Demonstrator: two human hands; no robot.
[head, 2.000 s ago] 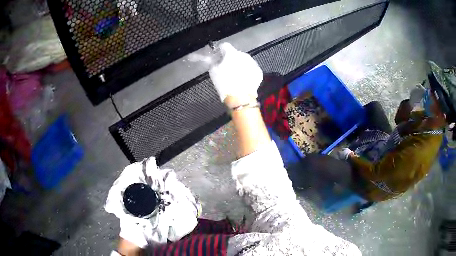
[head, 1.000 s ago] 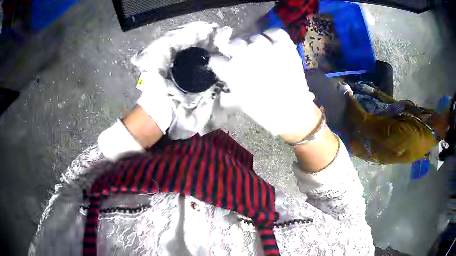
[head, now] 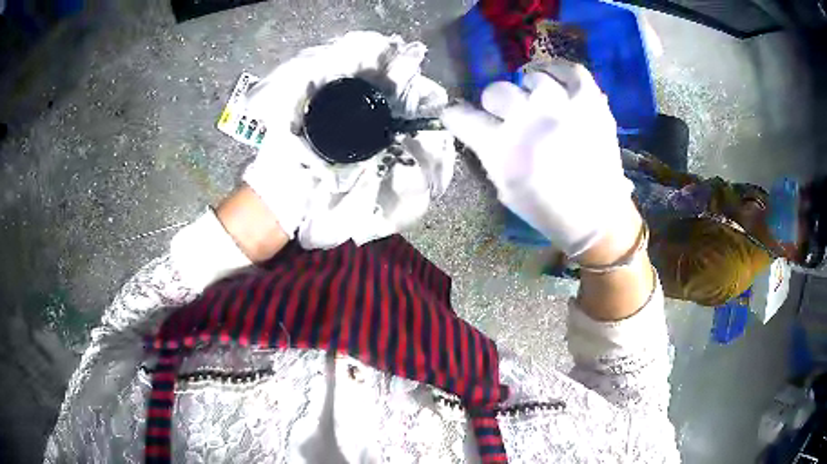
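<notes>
A round paint pot (head: 347,120) with glossy black inside sits in a crumpled white rag (head: 399,195). My left hand (head: 281,177), in a white glove, holds the pot and rag from the left and below; its fingers are mostly hidden by the cloth. My gloved right hand (head: 553,149) is to the right of the pot and pinches a thin dark brush (head: 419,125). The brush's dark tip is at the pot's right rim. Black spots mark the rag beside the rim.
A printed card (head: 239,113) shows left of the rag. A blue crate (head: 626,68) of small parts with a red-black cloth (head: 515,27) is beyond my right hand. A person in a mustard top (head: 712,258) is at the right. Dark panel edges (head: 218,7) show at the top.
My right hand came back from the mesh panels to the pot, then moved slightly right, uncovering the brush. The pot and rag rose in view, and the panels slid mostly out at the top.
</notes>
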